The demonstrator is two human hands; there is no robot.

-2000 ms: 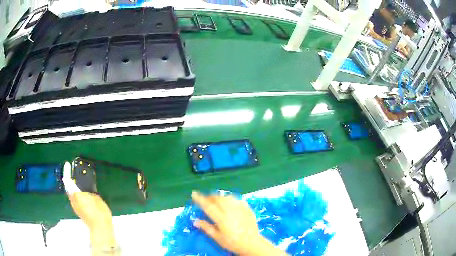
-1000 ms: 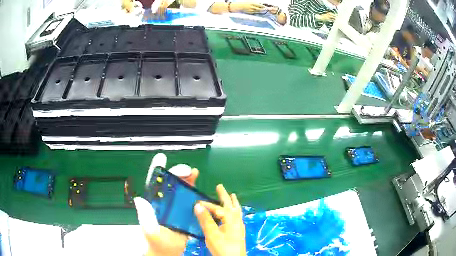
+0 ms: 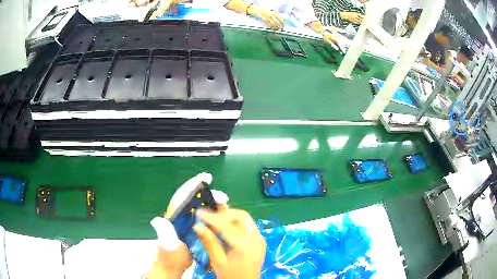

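Note:
My left hand (image 3: 173, 245), with white finger cots, holds a phone middle frame (image 3: 188, 224) tilted at the lower centre. Blue film shows on the frame, and yellow-gold spots show at its upper end. My right hand (image 3: 235, 240) lies over the frame's right side, its fingers on the blue film; the fingertips are blurred, and whether they pinch the film cannot be told. A bare frame (image 3: 41, 209) lies on the green belt at left. Filmed frames lie on the belt, one right of my hands (image 3: 298, 182), others farther right (image 3: 370, 170) and at the left edge (image 3: 12, 188).
A stack of black blister trays (image 3: 131, 82) stands at the upper left. A crinkled blue film pile (image 3: 327, 248) lies on a white sheet (image 3: 389, 240) at the lower right. White posts (image 3: 400, 65) and metal fixtures (image 3: 463, 201) stand at right. Other workers' hands (image 3: 264, 16) show opposite.
The bare frame and the left filmed frame have moved left, while the right-hand filmed frames have shifted and another shows. The held frame is turned more upright, and my right hand is over it.

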